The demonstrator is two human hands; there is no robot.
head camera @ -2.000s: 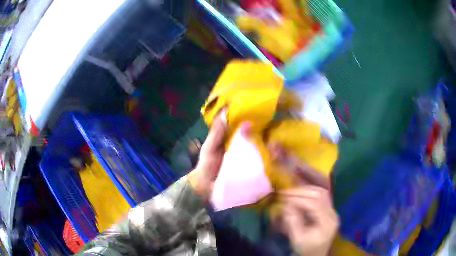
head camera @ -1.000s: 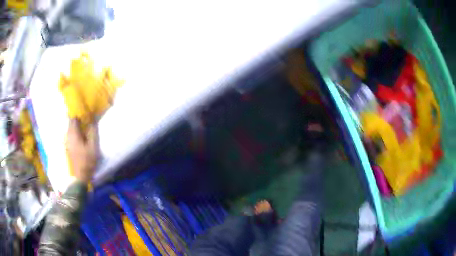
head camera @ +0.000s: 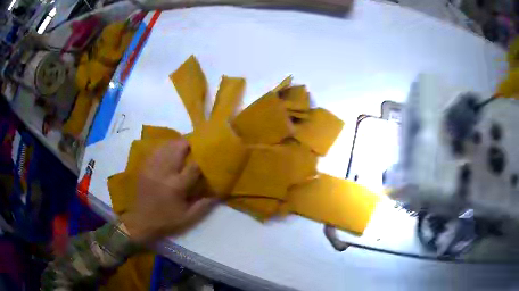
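Mustard-yellow cut fabric pieces (head camera: 262, 170) lie in a loose, fanned pile on the white sewing machine table (head camera: 296, 45). My left hand (head camera: 165, 193), in a camouflage sleeve, is on the left part of the pile, its fingers bent over the pieces and partly blurred. Whether it grips them or only rests on them is unclear. My right hand is not in view.
A white sewing machine head (head camera: 461, 153) with a bright lamp stands at the right. A ruler strip (head camera: 114, 102) runs along the table's left edge. More mustard pieces (head camera: 97, 74) lie beyond it. A red-handled tool (head camera: 85, 182) is at the near left edge.
The view has moved in over the table and sewing machine. The floor and green crate have left view. The mustard pieces now lie spread under my left hand.
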